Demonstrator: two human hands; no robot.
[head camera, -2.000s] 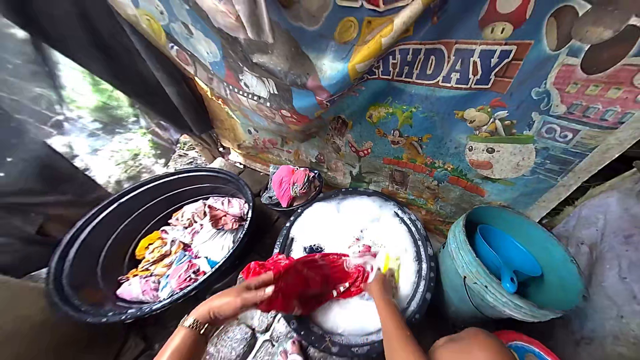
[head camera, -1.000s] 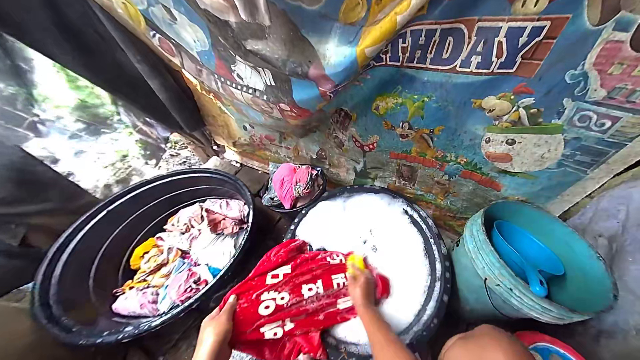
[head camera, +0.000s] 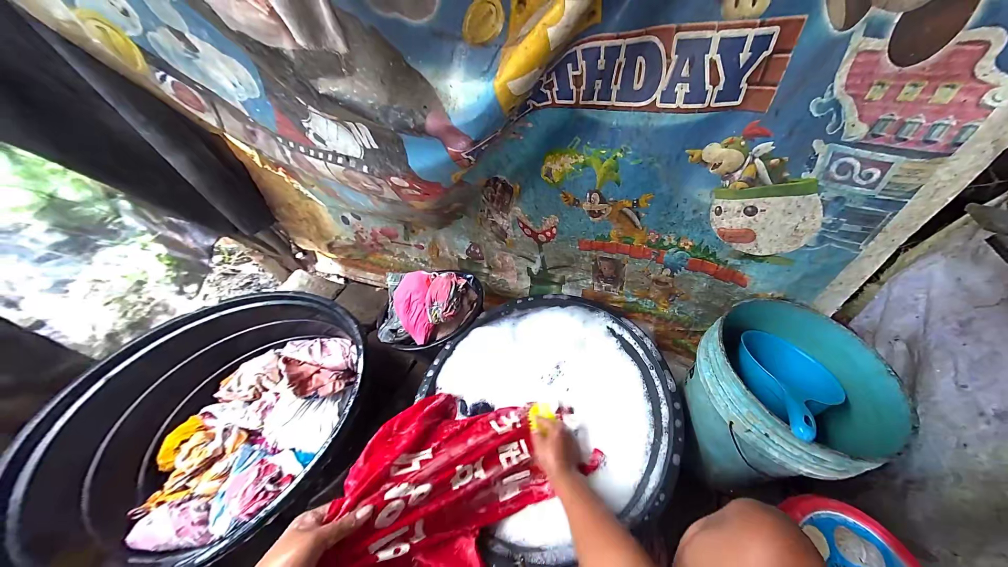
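A wet red cloth garment (head camera: 441, 480) with white printed characters is spread from the near left over the rim of a round black basin (head camera: 669, 441) full of white suds (head camera: 551, 354). My left hand (head camera: 319, 531) grips its lower left edge, thumb on top. My right hand (head camera: 555, 445) holds a small yellow object (head camera: 540, 414), perhaps a bar of soap, against the garment's upper right part. Below the right hand, part of the cloth lies in the suds. A small dark item (head camera: 476, 408) shows beside the garment in the suds.
At left, a large black tub (head camera: 102, 394) holds crumpled clothes (head camera: 260, 433). A small container with pink cloth (head camera: 421, 303) stands behind. A teal bucket (head camera: 709, 394) with a blue dipper (head camera: 787, 382) stands right, near a red-rimmed round item (head camera: 858, 531). A printed tarpaulin (head camera: 441, 181) hangs behind.
The red garment, bunched between both hands over the suds two seconds ago, is now spread out with its print showing. My left hand has moved nearer to me.
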